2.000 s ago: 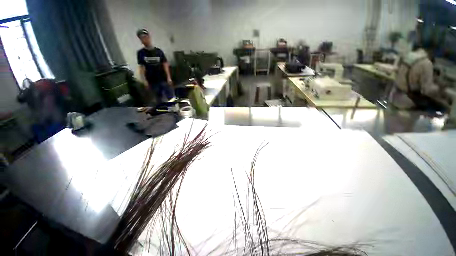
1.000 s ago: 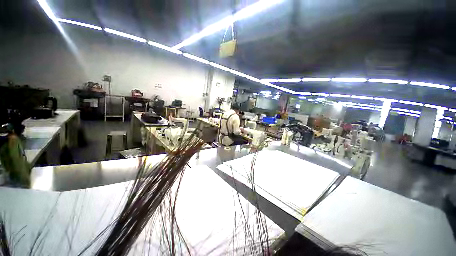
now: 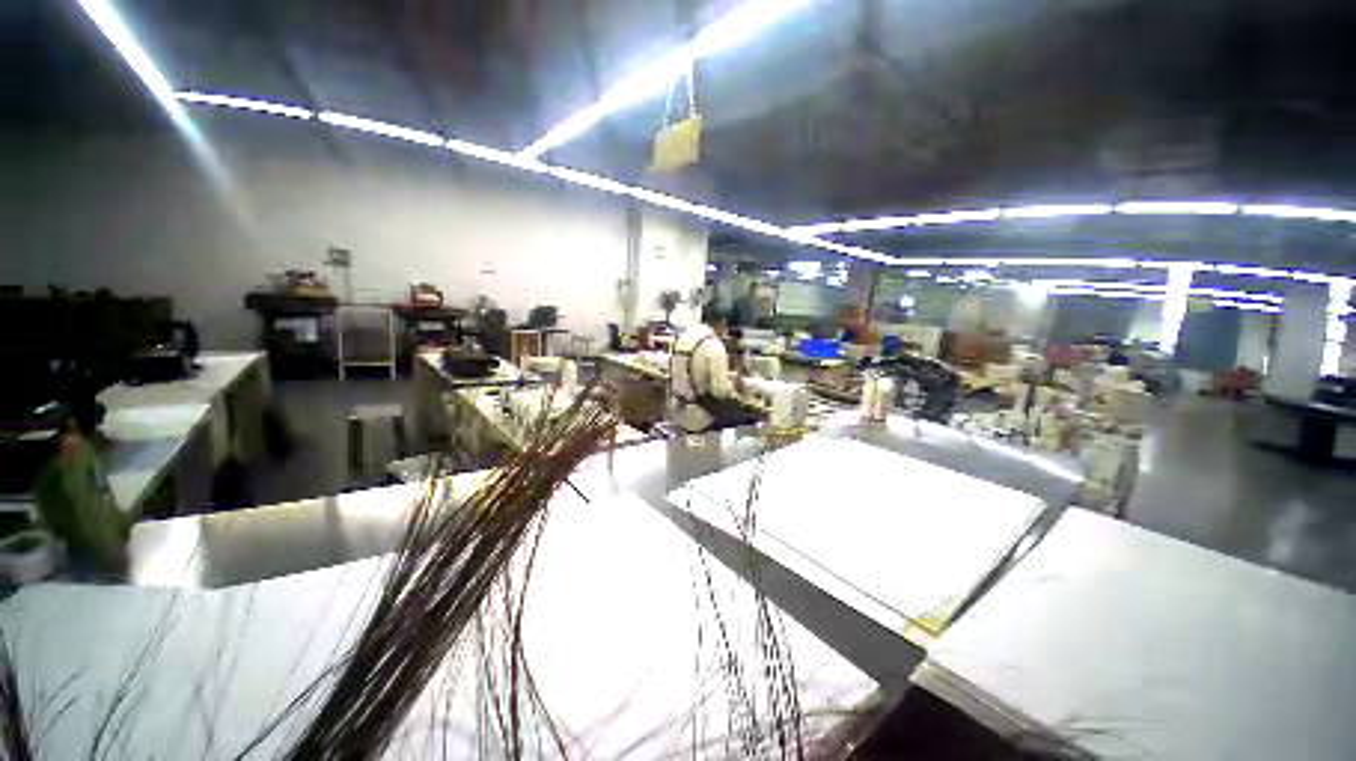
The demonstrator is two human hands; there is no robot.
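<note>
No hand of mine shows in the head view. A large white sheet (image 3: 625,595) lies nearest in front of me, partly covered by dark strands that hang before the camera. A stack of white sheets (image 3: 877,513) lies beyond it to the right, with a yellow bit (image 3: 925,627) at its near corner. Another stack of white sheets (image 3: 1160,639) lies at the lower right, its layered edge facing me.
A grey metal table (image 3: 320,523) shows behind the near sheet. A dark gap (image 3: 811,625) runs between the sheets. A person (image 3: 702,379) in light clothing is at the sewing tables (image 3: 513,409) further back. A green object (image 3: 82,506) stands at far left.
The view has swung from the left side of the room to the right and up, bringing the right-hand stacks and ceiling lights into view. No hand appears in any frame.
</note>
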